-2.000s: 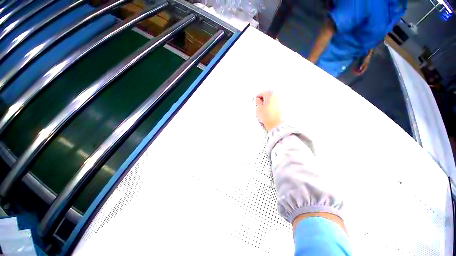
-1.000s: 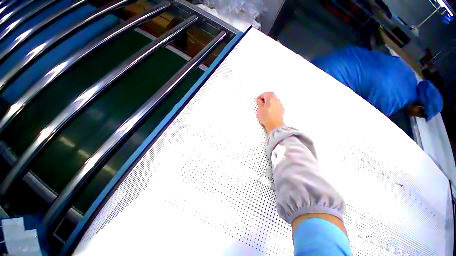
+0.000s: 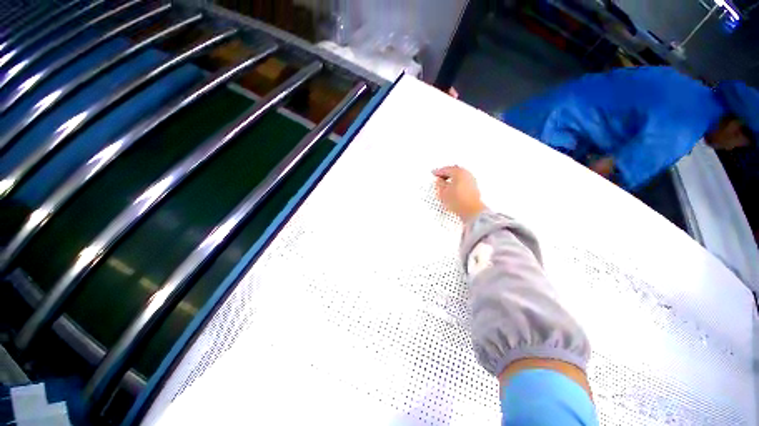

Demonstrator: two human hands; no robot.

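Note:
A large white panel [image 3: 358, 250] with fine dark dots fills the middle and right of the view; parts of it are washed out by glare. My right hand [image 3: 460, 193] is over its upper middle, thumb and fingers curled with the tips close together. A tiny piece between the fingertips cannot be made out. A grey sleeve cover is on my right forearm. White sheet pieces [image 3: 37, 408] lie against blue film [image 3: 73, 405] at the lower left corner, cut off by the picture edge. My left hand is not in view.
Shiny metal rollers [image 3: 158, 195] run along the left over a green surface, with a blue strip [image 3: 275, 233] beside the panel's left edge. Crumpled clear plastic [image 3: 374, 50] is beyond the far corner. A person in blue [image 3: 616, 116] bends beyond the panel's far edge.
The view has shifted slightly. My right hand's fingertips have opened a little from a tighter curl. The person in blue has bent down and moved right. The white pieces show lower in the corner.

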